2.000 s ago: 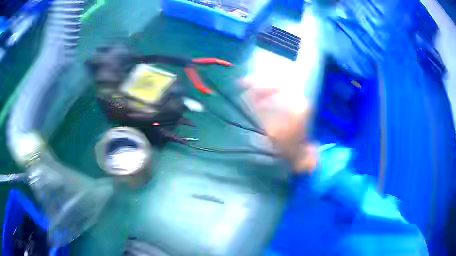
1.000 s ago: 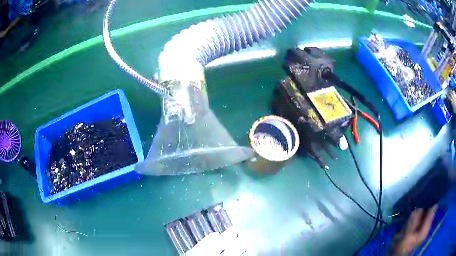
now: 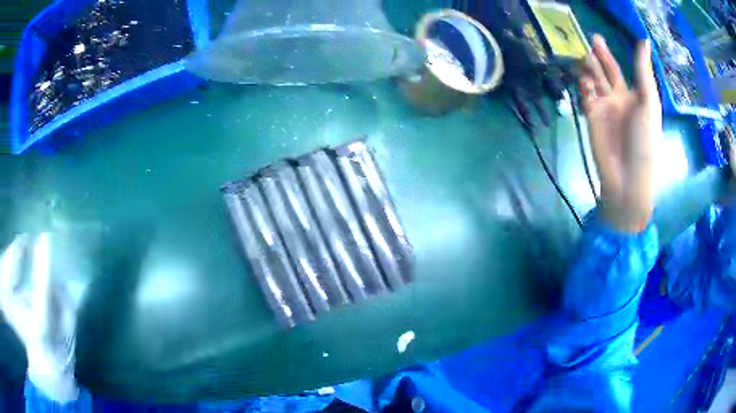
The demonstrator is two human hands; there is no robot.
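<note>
Several long, glossy black housings lie side by side at a slant on the green bench, and neither hand touches them. My right hand is bare and raised at the right, its fingers spread and nothing seen in it. Its fingertips are beside the yellow sponge of the dark soldering station. My left hand, in a white glove, is at the far left edge. It is blurred, and I cannot tell whether it holds anything.
A clear extraction hood hangs beyond the housings. A tan-rimmed cup stands right of it. Blue bins with small parts are at the upper left and upper right. Black cables cross the bench. A small white piece lies near the front edge.
The view has shifted, showing the housings whole. The white shape over them has gone, and my gloved left hand shows at the far left. My right hand has come up beside the station.
</note>
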